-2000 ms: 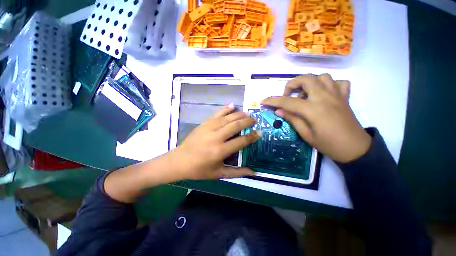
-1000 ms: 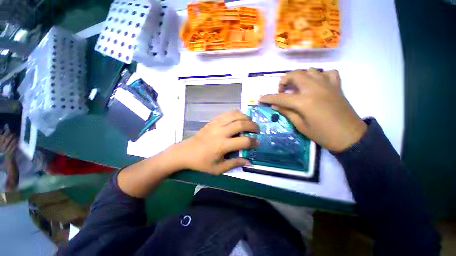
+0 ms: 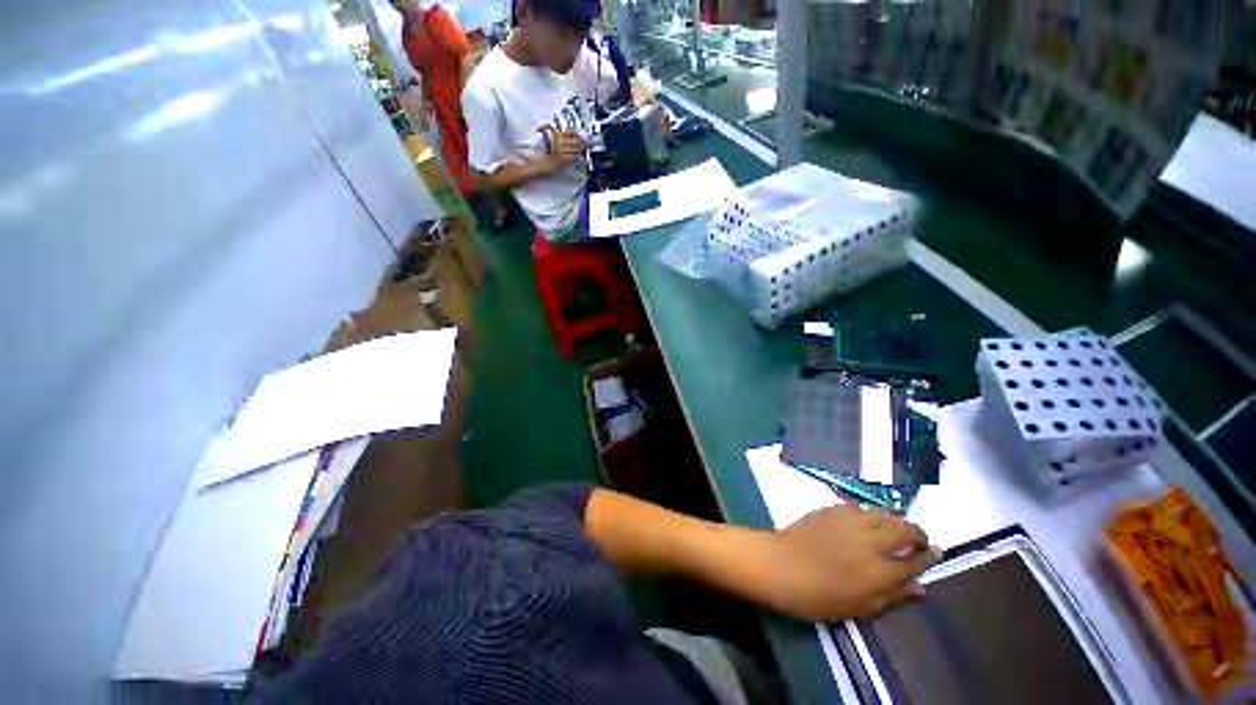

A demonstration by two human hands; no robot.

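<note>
My left hand [image 3: 847, 565] is at the upper left corner of the front housing, its fingertips at the white frame edge; whether it grips it I cannot tell. The housing's grey-brown panel [image 3: 999, 640] shows at the bottom right, cut off by the picture's edge. The key area and my right hand are out of view. The board stack [image 3: 857, 438], dark grey with a white strip and green pieces, lies just beyond my left hand.
A stack of white dotted keypads [image 3: 1068, 400] stands behind the housing, beside a tub of orange keycaps [image 3: 1182, 592]. A bagged keypad bundle [image 3: 827, 234] lies further along. A person [image 3: 544, 117] is at the bench beyond, near a red stool [image 3: 579, 292]. White sheets [image 3: 338, 400] lie at left.
The view has swung far to the left. My left hand has left the green circuit board and is at the housing's left side. My right hand has gone out of view.
</note>
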